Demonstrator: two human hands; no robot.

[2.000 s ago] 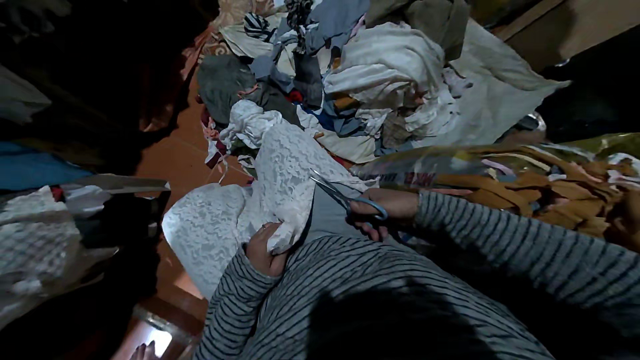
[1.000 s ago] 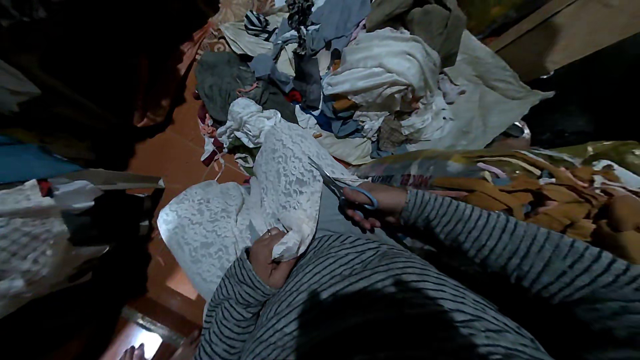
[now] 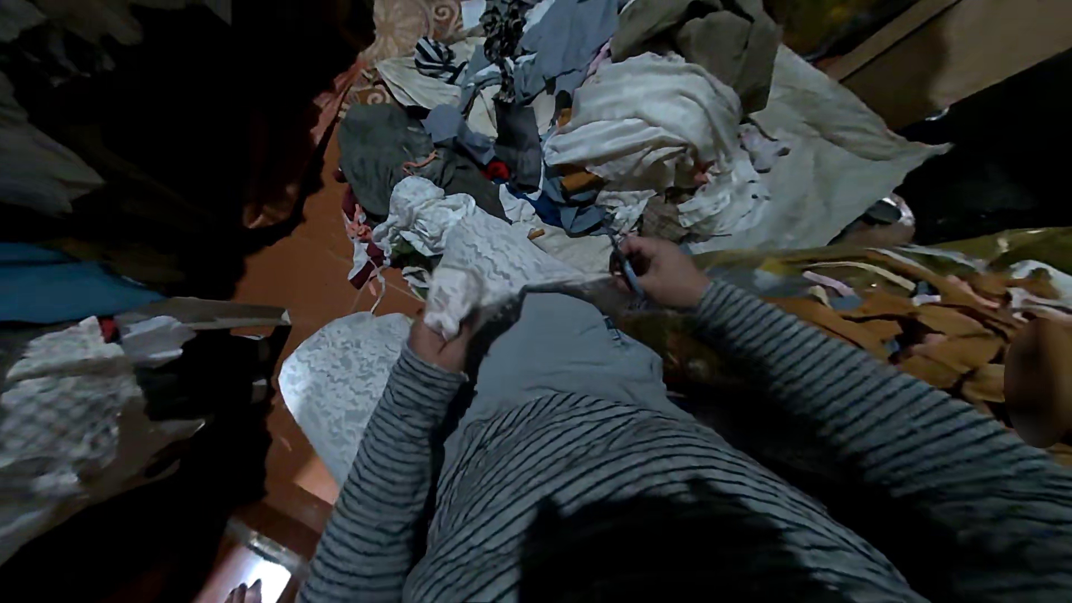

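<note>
White lace fabric stretches across my lap from one hand to the other, and a wide piece of it hangs down at the left towards the floor. My left hand grips a bunched part of the lace. At the right, my right hand holds a pair of scissors with its handles in the fingers, and a drawn-out edge of the lace reaches this hand. Whether the blades are apart is not clear.
A heap of mixed cloth, with a crumpled white cloth on it, lies ahead on the tiled floor. Brown fabric scraps are at the right, a checked white cloth at the left. Fingertips show beside a bright patch at bottom left.
My right hand has moved forward and away from my left hand with the scissors. The lace between the hands is now pulled out sideways, and my left hand has lifted its bunched part.
</note>
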